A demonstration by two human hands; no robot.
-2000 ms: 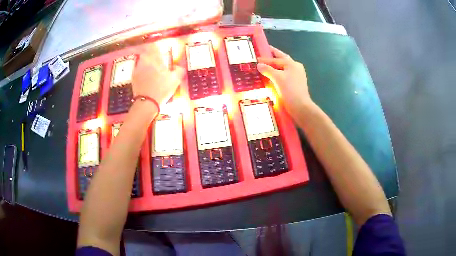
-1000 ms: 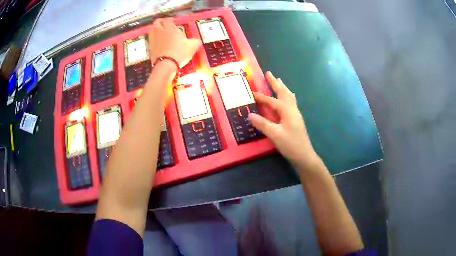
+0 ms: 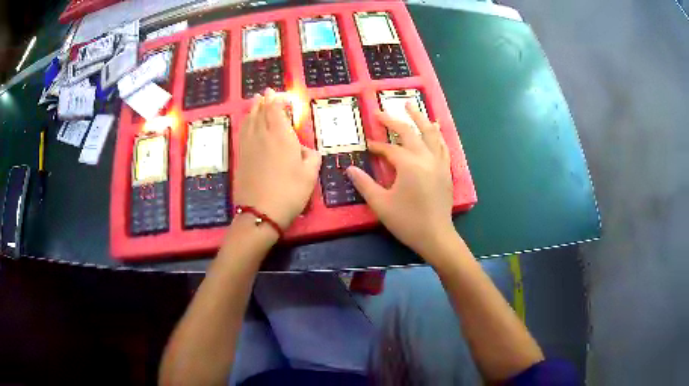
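A red foam tray (image 3: 302, 231) holds keypad phones in two rows, face up. In the far row, three screens glow blue and the rightmost phone (image 3: 381, 45) has a pale screen. In the near row the visible screens are pale or white. My left hand (image 3: 273, 162) lies flat over the middle near-row phone and hides most of it. My right hand (image 3: 412, 170) is spread over the rightmost near-row phone, its thumb by the keypad of the neighbouring phone (image 3: 344, 151). Neither hand grips anything.
White printed flat pieces (image 3: 78, 100) are piled at the left, some lying over the tray's far left corner and its phone. A dark smartphone (image 3: 15, 207) and a thin yellow and black stick (image 3: 42, 154) lie on the green bench (image 3: 521, 143) at far left.
My left hand has moved from the far row to the near row. My right hand has moved up over the near-row right phone. More far-row screens are blue. More white pieces show at left.
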